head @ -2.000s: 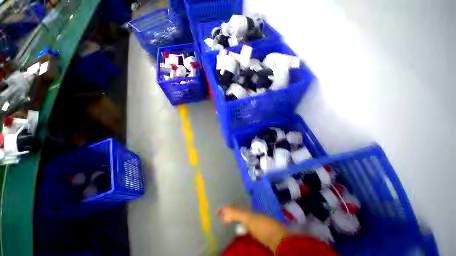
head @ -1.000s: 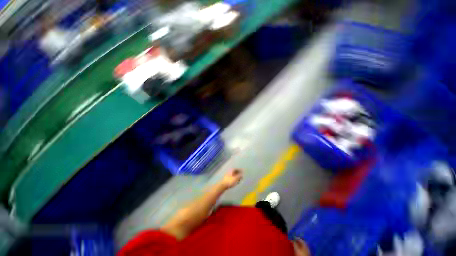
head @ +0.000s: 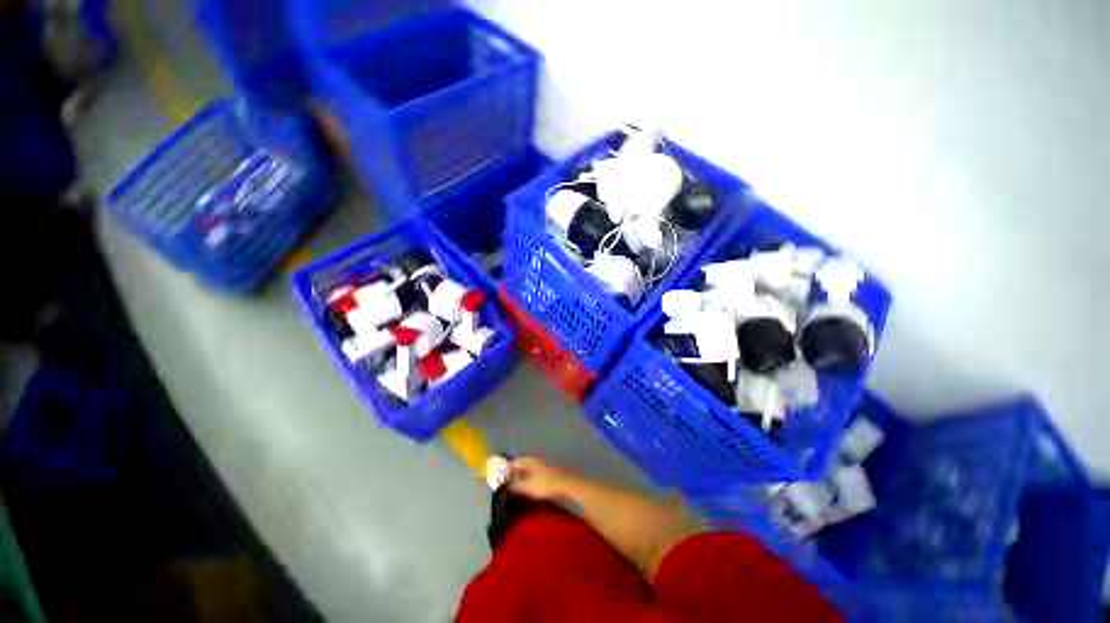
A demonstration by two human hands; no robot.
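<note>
My right hand (head: 532, 478) is small and blurred at the lower middle, with the forearm reaching in from a red sleeve. No held thing can be made out, and its finger pose is unclear. My left hand is not in view. A blue crate (head: 560, 296) holds white-and-black cameras with loose white cables. Beside it, a nearer blue crate (head: 682, 420) is heaped with white-and-black cameras. A smaller blue crate (head: 420, 421) on the floor to the left holds white, black and red units.
A red crate (head: 544, 344) shows below the cable crate. A blue crate (head: 183, 250) stands at upper left, another (head: 469, 134) at the back. More blue crates (head: 956, 487) are at lower right along the white wall (head: 925, 158). A yellow line (head: 466, 445) crosses the grey floor (head: 262, 402).
The view has swung from the green bench back to the crates by the wall, now seen closer. My left arm has gone out of view, and my right forearm shows at the lower middle.
</note>
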